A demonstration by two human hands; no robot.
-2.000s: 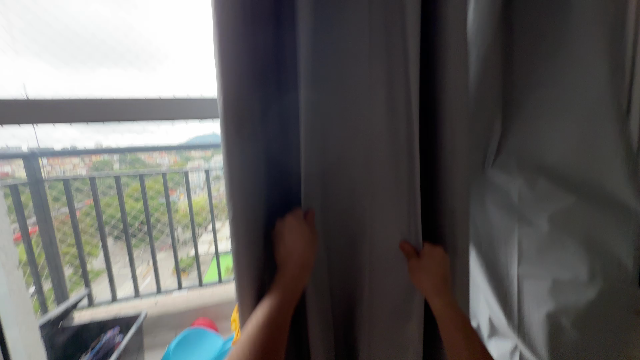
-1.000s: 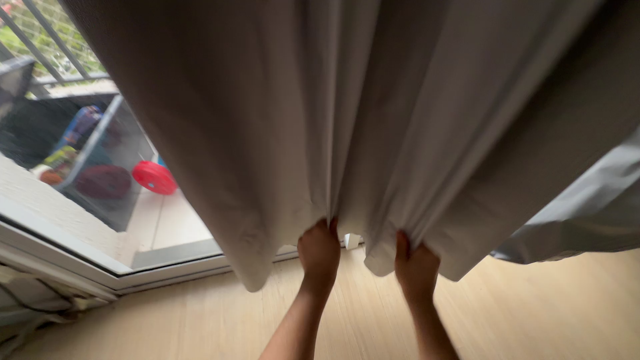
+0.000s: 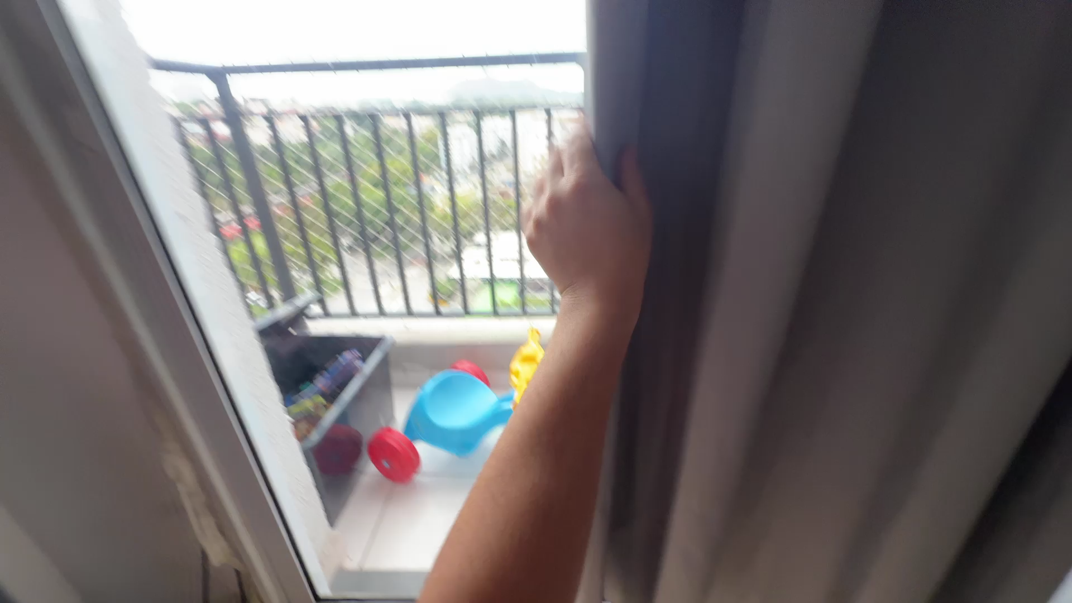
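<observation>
A long grey curtain (image 3: 804, 301) hangs in deep folds over the right half of the view. At its left edge is my left hand (image 3: 586, 209), fingers around the outer side and thumb on the room side, gripping the fabric. The forearm rises from the bottom middle. Left of the curtain, a glass balcony door with a pale frame (image 3: 180, 293) shows the balcony outside. My right hand is out of view. The picture is somewhat blurred.
Beyond the glass are a dark metal railing (image 3: 377, 209) with netting, a grey plastic bin (image 3: 356, 402) holding mixed items, and a blue ride-on toy (image 3: 452, 410) with red wheels (image 3: 394, 454). A yellow toy part (image 3: 526, 364) is beside it.
One second ago both hands pinched the curtain near its hem, above the wooden floor. Now my left hand holds its left edge and my right hand has left the view. The view has tilted up.
</observation>
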